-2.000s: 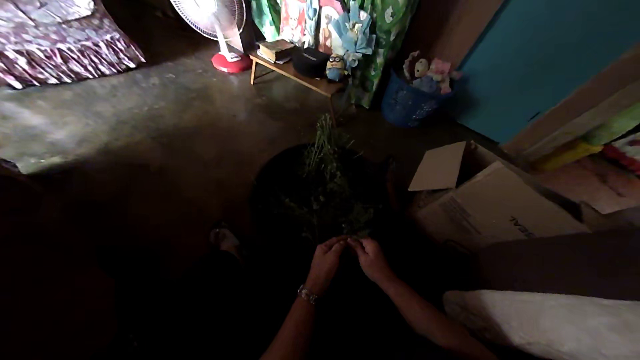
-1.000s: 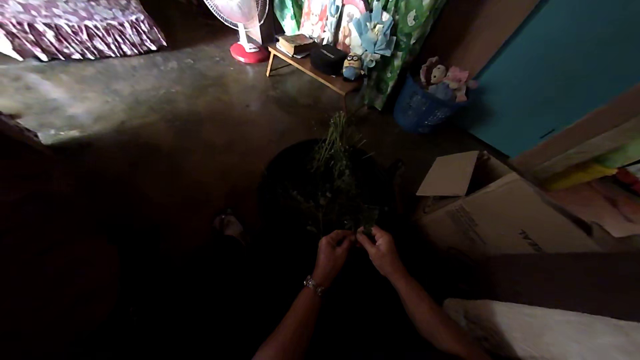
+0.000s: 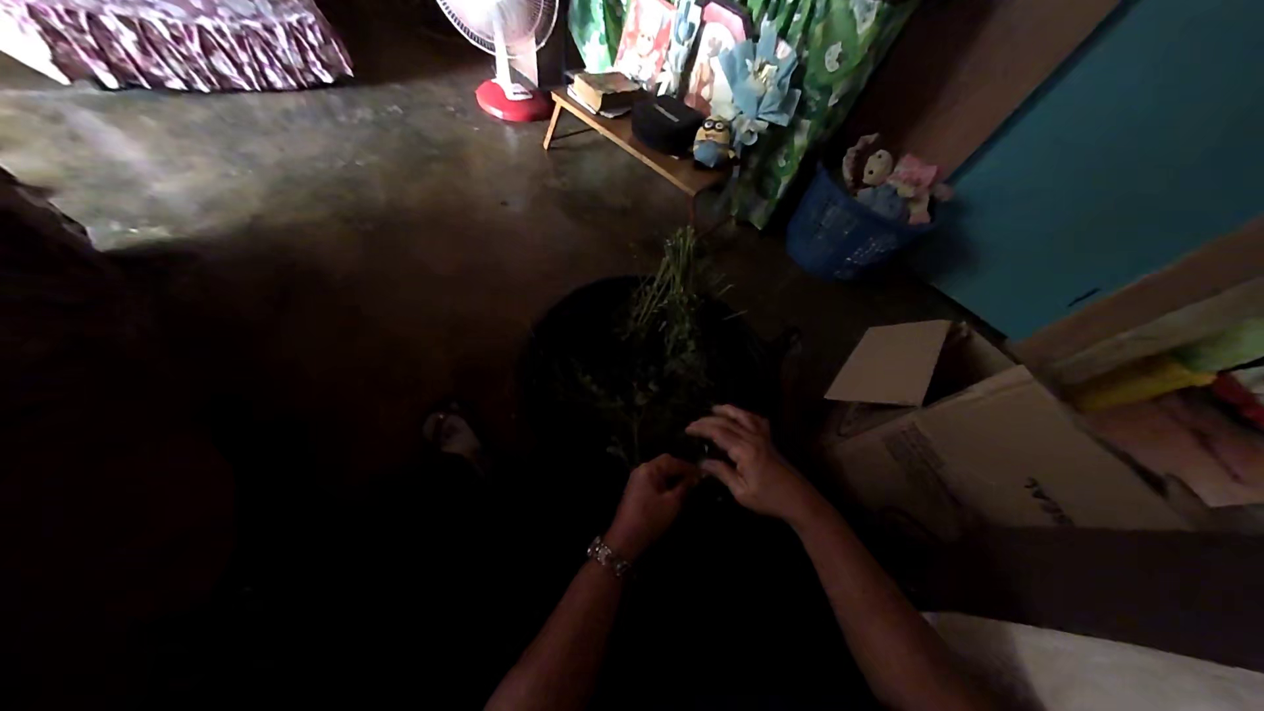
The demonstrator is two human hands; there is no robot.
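Observation:
A bundle of green leafy stems lies in a dark round tub, its stalks reaching over the far rim. My left hand, with a metal bracelet or watch at the wrist, is over the near side of the tub, thumb and fingertips pinched together. Whether a small sprig is between them is too dark to tell. Close at its right, my right hand has its fingers spread, thumb near the left fingertips. Deep shadow hides the near part of the tub.
Right of the tub is an opened cardboard box. Beyond stand a blue basket of dolls, a low wooden table with several items and a fan with a red base. A foot shows left of the tub.
My hands were together with fingertips meeting; now the fingers of my right hand have spread and lifted a little away from my left hand.

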